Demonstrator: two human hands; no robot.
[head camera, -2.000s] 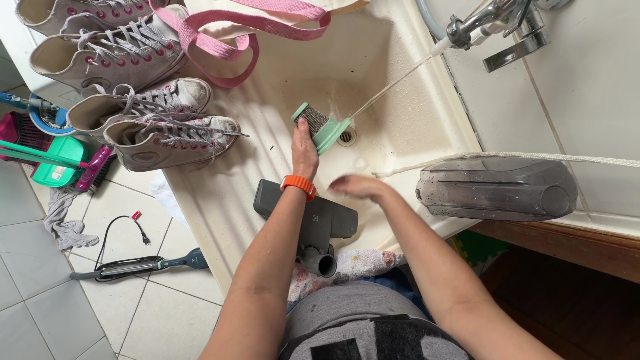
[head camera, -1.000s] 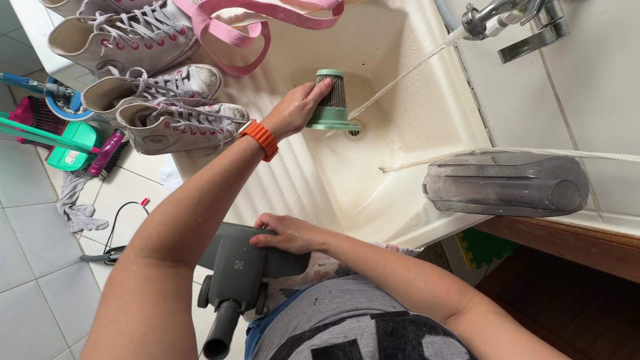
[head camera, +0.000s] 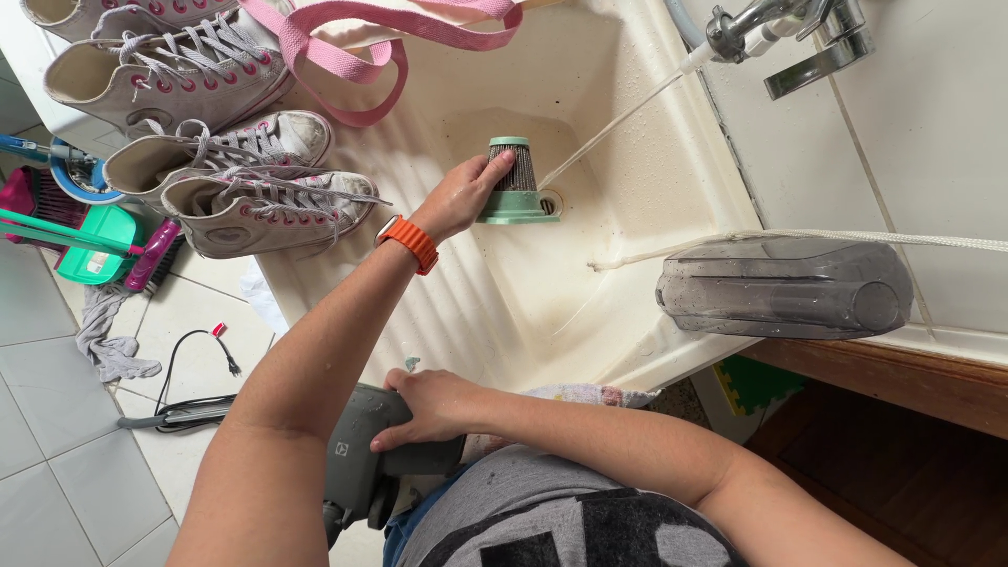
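Note:
My left hand (head camera: 463, 193), with an orange-banded watch at the wrist, grips a green-rimmed pleated vacuum filter (head camera: 521, 185) by its side, wide rim down, close to the drain (head camera: 551, 203) of the cream sink (head camera: 504, 315). Water runs from the tap (head camera: 732, 35) in a thin stream that ends beside the filter. Near the sink's front edge, my right hand (head camera: 429, 409) holds a dark grey vacuum floor head (head camera: 358, 449), partly hidden by my left arm. A translucent grey dust container (head camera: 787, 290) lies on the right rim of the sink.
White high-top sneakers (head camera: 272, 205) and a pink strap (head camera: 378, 79) lie at the upper left. A white cord (head camera: 866, 235) crosses behind the dust container. On the floor are a green dustpan (head camera: 98, 240), a grey cloth (head camera: 110, 339) and a corded vacuum part (head camera: 189, 413).
My right hand has taken hold of the floor head, which earlier lay across the sink edge and has moved left toward my body. The filter, tilted two seconds ago, is now upright.

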